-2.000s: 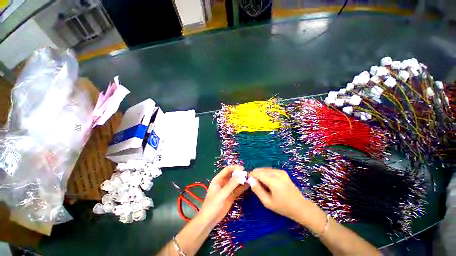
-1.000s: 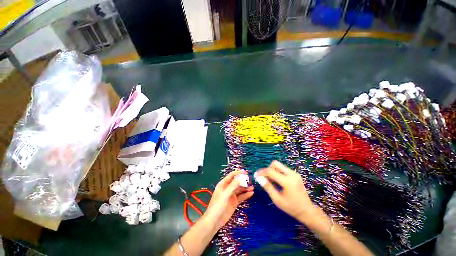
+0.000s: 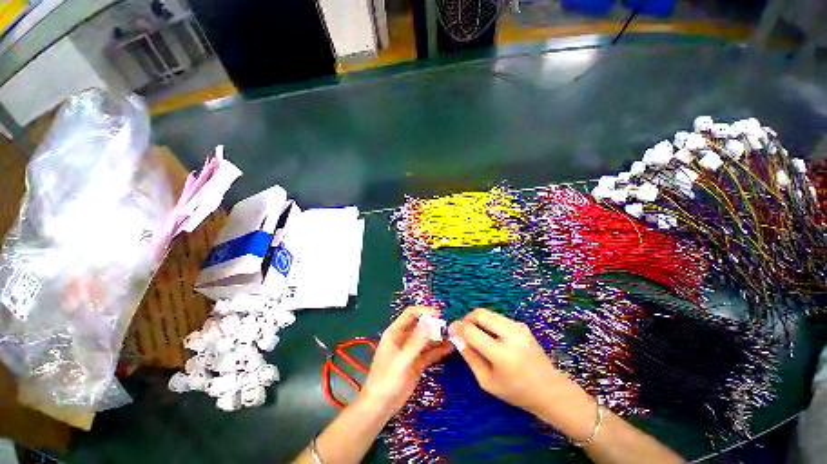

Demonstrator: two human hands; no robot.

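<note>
My left hand (image 3: 403, 353) holds a white connector housing (image 3: 432, 327) between thumb and fingers, above the green and blue wires. My right hand (image 3: 499, 353) is right beside it, fingertips pinched together at the housing's right side; what they pinch is too small to tell. Under and around the hands lie green wires (image 3: 471, 281) and blue wires (image 3: 485, 417). Yellow wires (image 3: 462, 219) lie beyond them, red wires (image 3: 630, 249) and black wires (image 3: 694, 353) to the right. Loose white housings (image 3: 238, 358) are heaped at the left.
Red-handled scissors (image 3: 337, 370) lie left of my left hand. A small white carton (image 3: 243, 243) and white sheet (image 3: 326, 256) stand behind the heap. A clear plastic bag (image 3: 86, 236) and brown cardboard (image 3: 168, 299) are far left. Wired harnesses (image 3: 725, 199) fan out at far right. Grey fabric shows at the right edge.
My right fingers were apart from the left hand one second ago and are now against the housing. The whole view has shifted slightly with the head.
</note>
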